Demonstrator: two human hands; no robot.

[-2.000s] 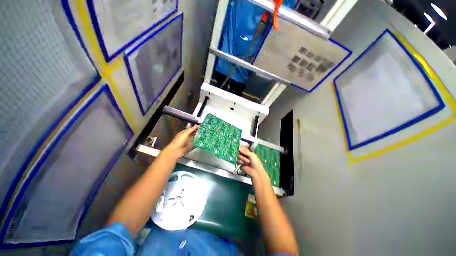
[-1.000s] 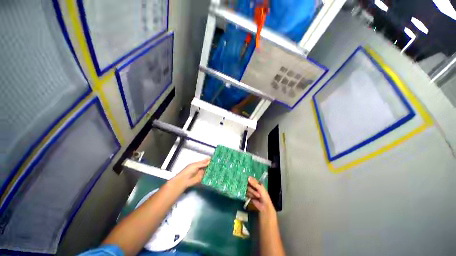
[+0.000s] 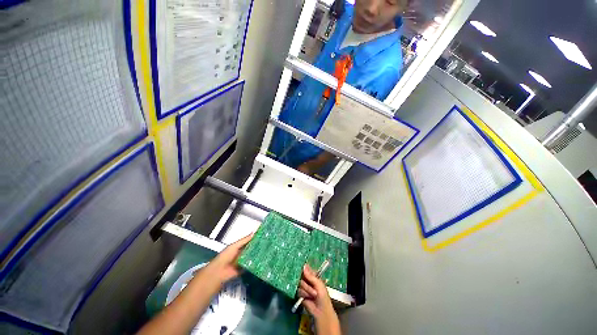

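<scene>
A green PCB panel (image 3: 275,252) is held tilted above the conveyor's near rail. My left hand (image 3: 229,260) grips its left edge. My right hand (image 3: 314,291) grips its lower right corner and also holds a slim pale stick (image 3: 322,268), which crosses behind the fingers. A second green panel (image 3: 330,256) lies on the rails at the right, partly hidden behind the held one. A white reel (image 3: 219,311) lies on the dark green surface, partly covered by my left arm.
Conveyor rails (image 3: 229,190) run over a white plate (image 3: 278,193). Behind the white frame (image 3: 327,77) stands a person in blue (image 3: 375,55). An orange item (image 3: 342,70) and a record sheet (image 3: 366,134) hang there. Machine walls with framed sheets (image 3: 461,171) flank both sides.
The held panel has moved toward me and lower in view, then slightly left, with its tilt changed. The view has tipped up, showing the person's head and ceiling lights.
</scene>
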